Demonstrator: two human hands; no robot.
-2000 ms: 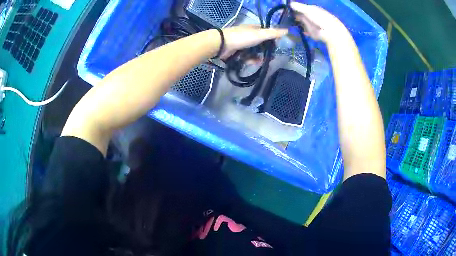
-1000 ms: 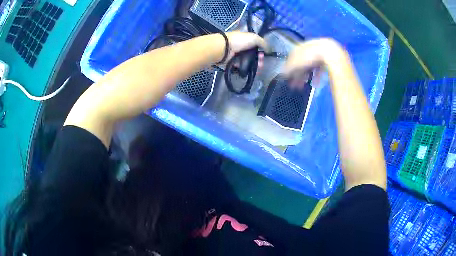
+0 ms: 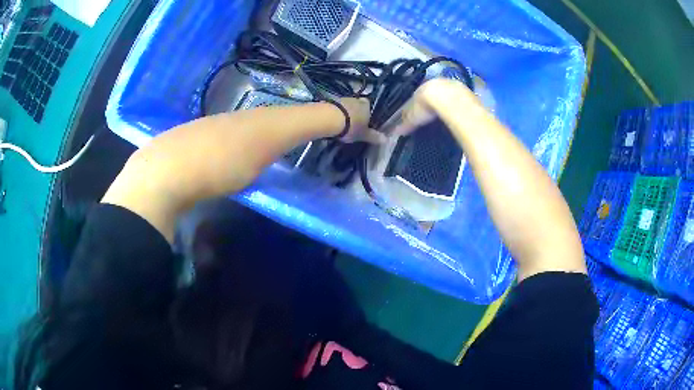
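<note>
Black mesh-faced units with pale edges lie in a blue film-covered crate [image 3: 335, 217]. One unit [image 3: 316, 21] is at the back, one [image 3: 428, 161] at the right, and one is largely hidden under my left forearm. A thick black cable bundle [image 3: 396, 84] lies between them. My left hand [image 3: 362, 123] grips cable at the middle of the crate. My right hand [image 3: 415, 110] is beside it, its fingers closed on the same bundle above the right unit; the fingertips are partly hidden. A coil with a tiny yellow tie [image 3: 301, 65] lies at the back left.
At left is a green bench [image 3: 53, 221] with a black label sheet [image 3: 39, 68] and a white cord [image 3: 46, 164]. Blue crates [image 3: 609, 213] and a green crate [image 3: 645, 221] are stacked at the right on a green floor with yellow lines.
My left hand has moved down with the cable. My right hand has moved left from over the right unit to the cable bundle. More looped cable now lies between the units.
</note>
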